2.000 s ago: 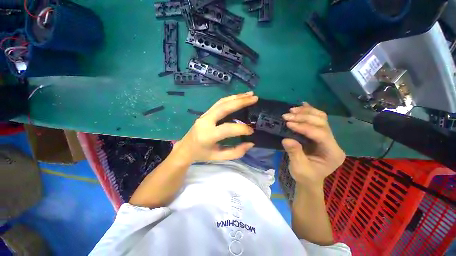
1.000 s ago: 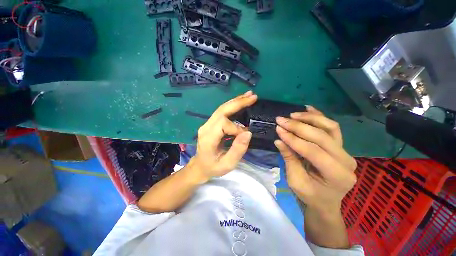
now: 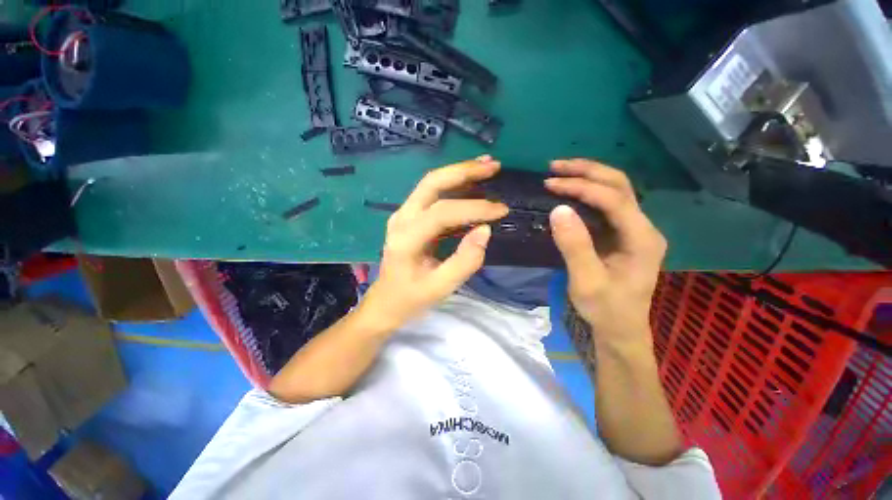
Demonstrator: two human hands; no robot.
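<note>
A black speaker body (image 3: 528,252) lies sideways at the bench's near edge, between my hands. A black strip panel (image 3: 525,223) lies along its upper side, partly hidden by my fingers. My left hand (image 3: 435,229) grips the body's left end, with thumb and fingers at the panel's left end. My right hand (image 3: 611,229) grips the right end, with the thumb on the panel and the fingers over the far side. The ends of the body are hidden by my hands.
Loose strip panels (image 3: 399,121) lie piled beyond my hands. Blue speaker bodies (image 3: 122,61) stand at the far left. The metal screw feeder (image 3: 729,88) and a black screwdriver handle (image 3: 817,200) are at the right. Below the bench are a parts bin (image 3: 217,317) and red crate (image 3: 719,366).
My right thumb has moved up onto the panel and its fingers have spread over the far side. The speaker body has turned slightly. The whole view has shifted a little.
</note>
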